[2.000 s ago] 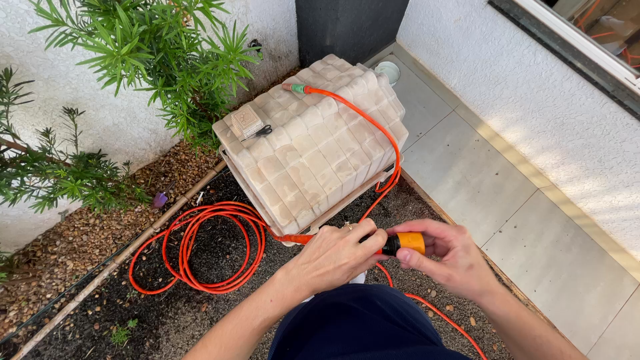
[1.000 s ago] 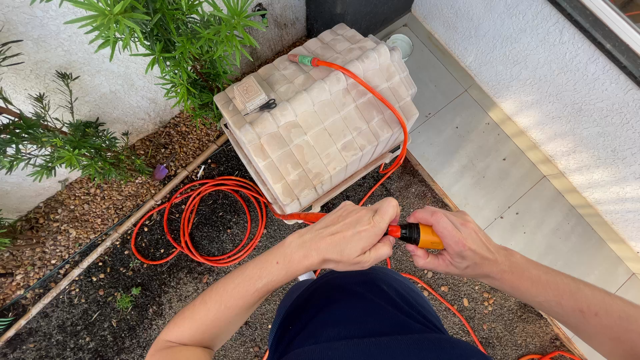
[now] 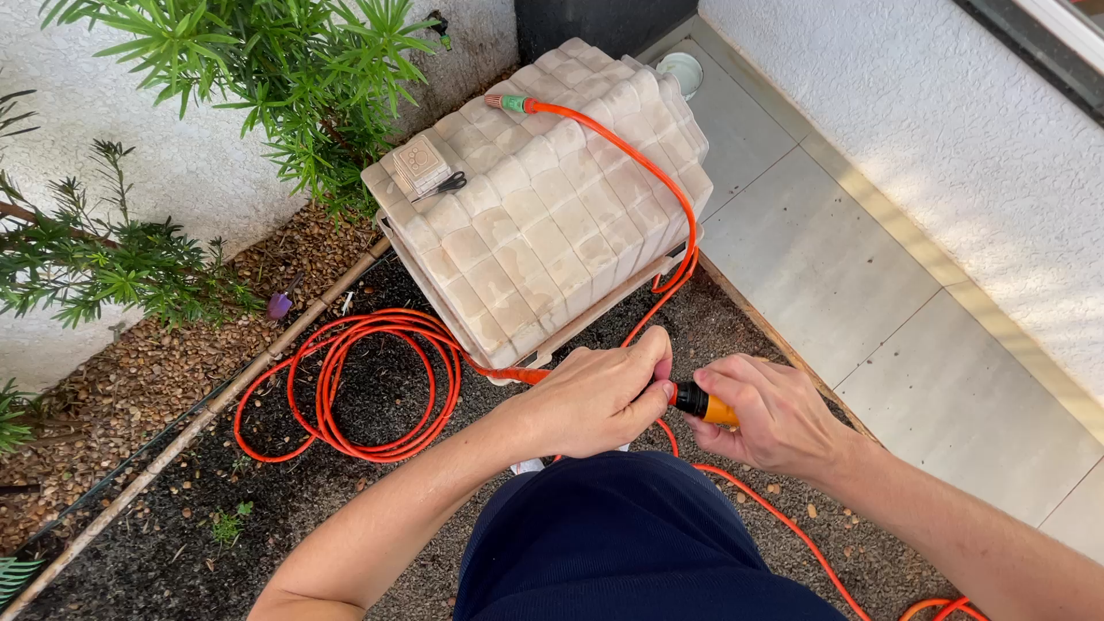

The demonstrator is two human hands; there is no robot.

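Observation:
My left hand (image 3: 599, 397) is closed on the end of an orange garden hose (image 3: 535, 375), pinching it between thumb and fingers. Gripped in my right hand (image 3: 763, 414) is a yellow-and-black hose fitting (image 3: 707, 404), held against the hose end; how far the two are joined is hidden by my fingers. Another hose end with a green and pink connector (image 3: 511, 103) lies on top of a beige pet house with a tiled-look roof (image 3: 535, 207). A small beige box-like item (image 3: 420, 164) and black-handled scissors (image 3: 448, 184) rest on that roof too.
Coils of orange hose (image 3: 328, 388) lie on dark soil left of the pet house. A long pole (image 3: 207, 414) borders pebbles and green plants (image 3: 302, 78). Pale floor tiles (image 3: 828, 259) run along the right wall. A white bowl (image 3: 681, 76) stands behind the house, near a purple trowel-like object (image 3: 279, 305) farther left.
Two seconds ago my right fingers were around the fitting with more of its yellow part showing. My right hand now wraps farther over it, and my left hand has changed its hold beside it.

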